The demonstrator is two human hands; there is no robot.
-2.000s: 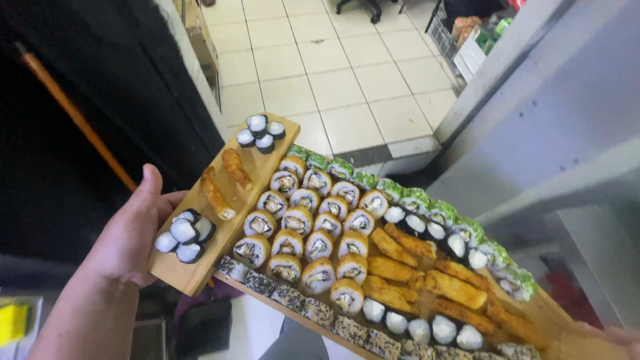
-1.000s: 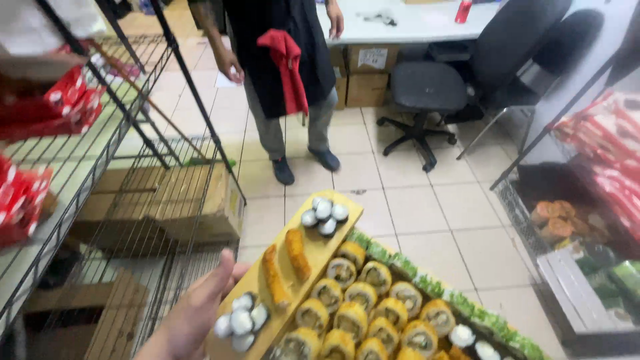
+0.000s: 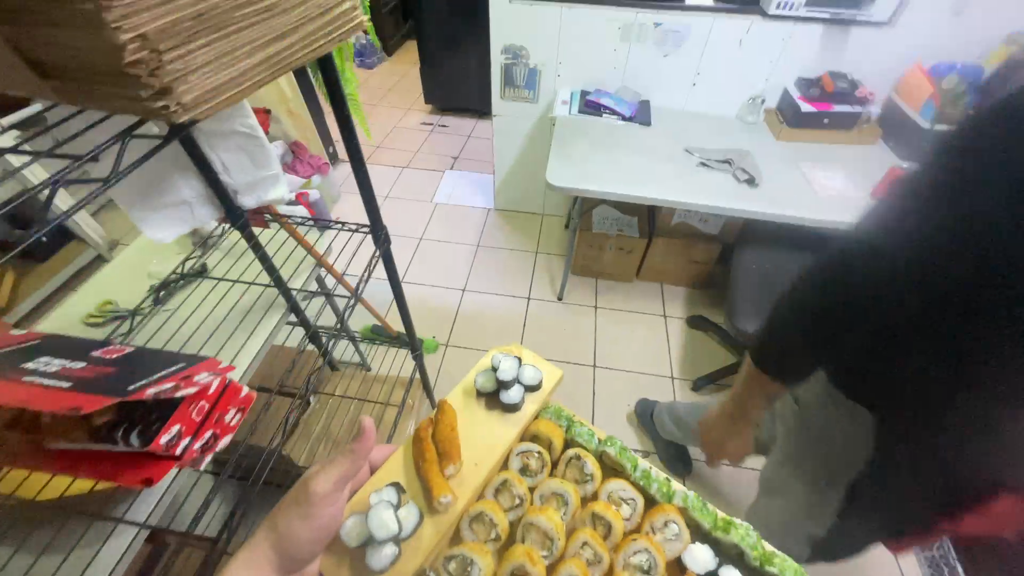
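Note:
My left hand (image 3: 324,504) grips the left edge of a wooden sushi board (image 3: 472,436), thumb on top. On the board's end strip lie two fried sticks (image 3: 436,456) between two clusters of small white-topped seaweed rolls (image 3: 509,381). Rows of breaded sushi rolls (image 3: 558,498) fill the wider part, bordered by a line of green-topped rolls (image 3: 680,500). The board's lower right part runs out of the frame. My right hand is not in view.
A black wire rack (image 3: 376,232) with stacked cardboard (image 3: 240,48) and a red-black box (image 3: 112,408) stands at left. A person in dark clothing (image 3: 904,264) is close at right. Behind are a white table (image 3: 664,160), cartons (image 3: 612,240) and an office chair (image 3: 740,280). Tiled floor (image 3: 496,280) lies between.
The view has swung markedly from the doorway to the rack and table. The person stood ahead of me one second ago and is now close at right. My left hand still holds the board.

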